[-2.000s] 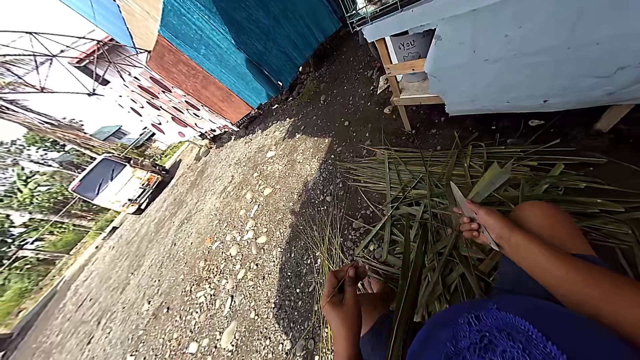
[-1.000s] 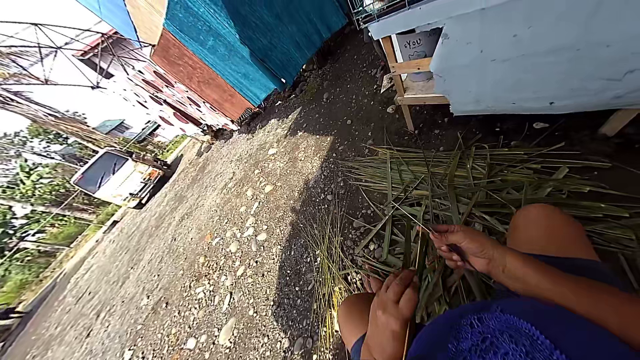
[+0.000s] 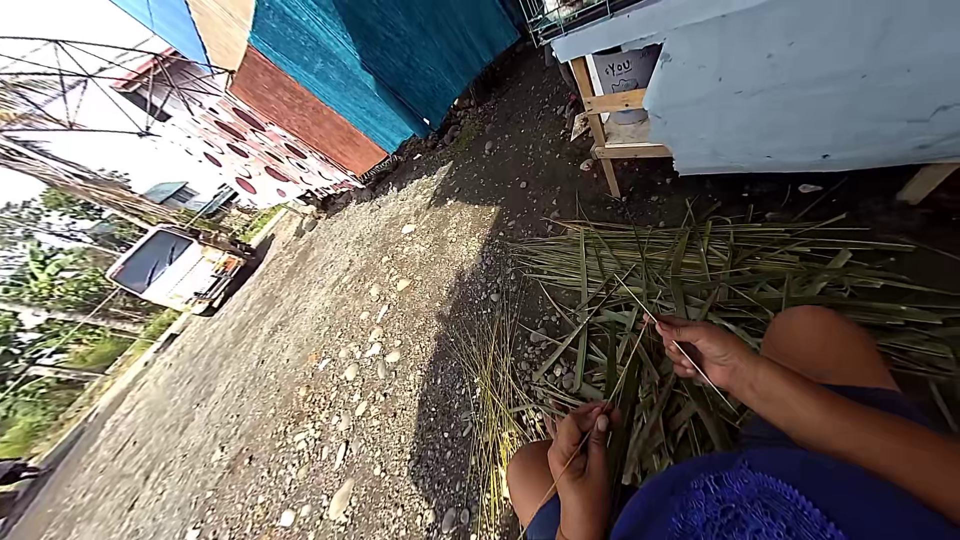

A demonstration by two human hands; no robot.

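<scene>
My left hand [image 3: 581,454] pinches a thin brown leaf rib [image 3: 551,491], which slants up toward my right hand. My right hand [image 3: 705,352] is closed on a knife [image 3: 701,373], seen almost edge-on as a thin pale line; its fingertips are at the rib's upper end. Beyond and under the hands lies a pile of long green palm leaf strips [image 3: 675,262]. A loose bundle of thin yellow-green ribs [image 3: 491,405] lies on the ground left of my left hand, beside my knee.
Gravel with loose stones [image 3: 341,499] stretches to the left. A wooden stand [image 3: 600,127] with a pale blue cover [image 3: 802,90] is at upper right, a printed bucket [image 3: 626,79] inside it. Teal sheeting [image 3: 375,60] hangs at the top. A white vehicle [image 3: 176,266] stands far left.
Two seconds ago the knife's blade showed broad side on in my right hand; now it is edge-on. My hands came close together one second ago and are now somewhat farther apart.
</scene>
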